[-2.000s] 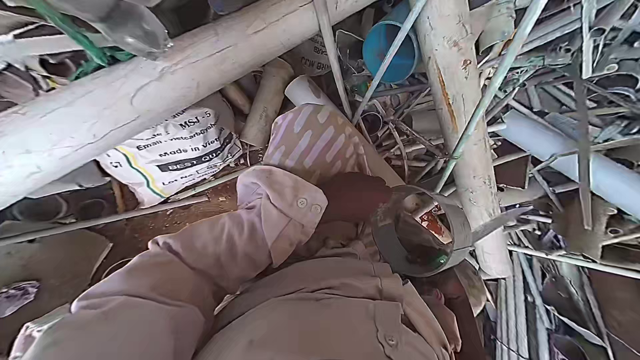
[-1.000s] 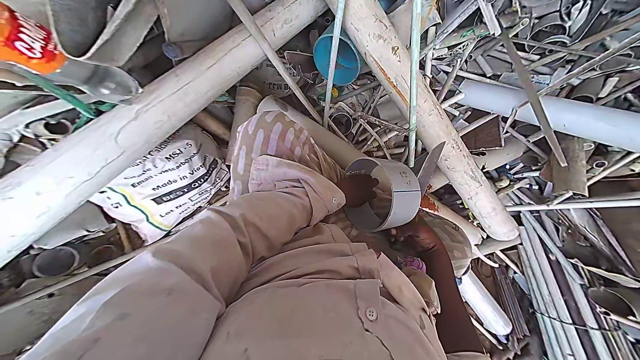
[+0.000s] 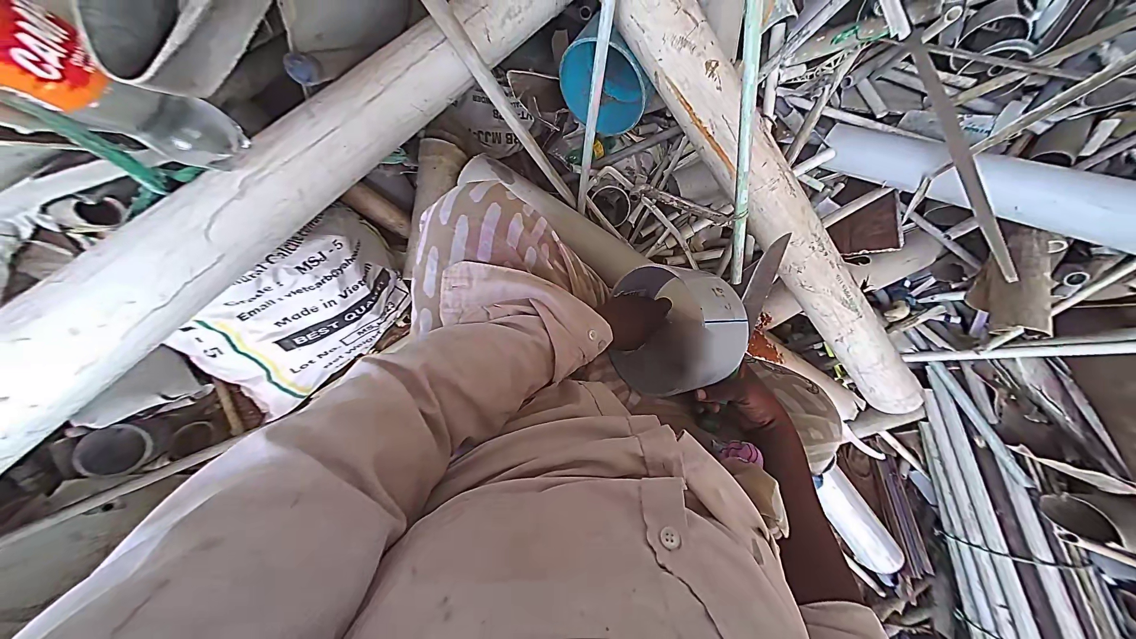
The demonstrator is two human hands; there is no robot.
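A short, wide section of grey plastic pipe (image 3: 697,342) lies tilted over my lap, a blue line and small marks on its wall. My left hand (image 3: 636,321) grips its rim at the open left end, the fingers partly inside. At the lower right of the wall, the curled fingers of my right hand (image 3: 741,398) hold it. A pointed grey blade (image 3: 766,275) rises just right of the pipe section; its lower end is hidden, so what holds it cannot be told. Patterned cloth (image 3: 501,235) covers my knee beside my left hand.
Thick pale poles (image 3: 222,191) cross at left and upper right (image 3: 763,177). A printed white sack (image 3: 302,311) lies at left, a blue pipe or cup (image 3: 605,84) beyond. Pipe scraps, a long white pipe (image 3: 985,186) and bundled thin pipes (image 3: 976,479) crowd the right side.
The pipe section has turned from showing its open end to showing more of its outer wall. The blade beside it points more steeply upward than two seconds ago. The view has shifted.
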